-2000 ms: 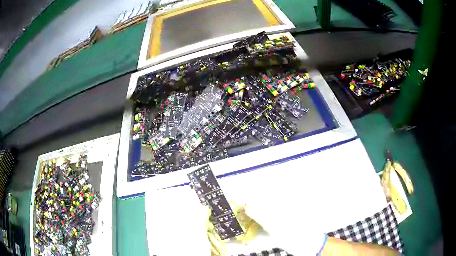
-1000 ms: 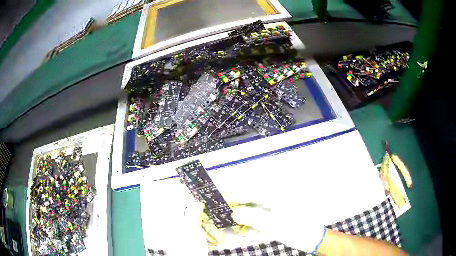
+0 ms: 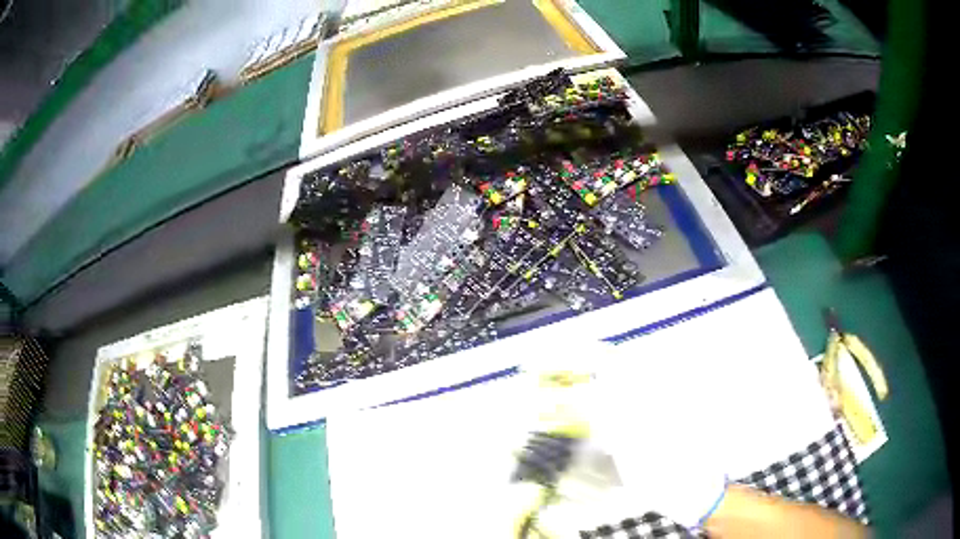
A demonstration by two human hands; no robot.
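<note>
A dark PCB strip (image 3: 544,458), strongly blurred and looking short, is held over the white work sheet (image 3: 421,474). My left hand (image 3: 535,516), in a white glove with yellowish fingertips, is at the strip's lower end; most of it is lost against the sheet. My right hand (image 3: 642,479), gloved, with a blue band at the wrist, reaches in from the lower right beside the strip; its fingers are too blurred to make out. More yellowish fingertips show above the strip; I cannot tell which hand they belong to.
A large framed tray (image 3: 279,347) heaped with PCB strips lies beyond the sheet. A smaller framed tray (image 3: 244,421) of short boards is at left. At right are a black tray (image 3: 753,211) of coloured boards and yellow-handled pliers (image 3: 851,395). Checked cloth (image 3: 805,474) lies at the near edge.
The strip has moved right and now shows as a short blurred piece; its long upper part no longer shows. My hands have moved right with it, and the view has shifted slightly.
</note>
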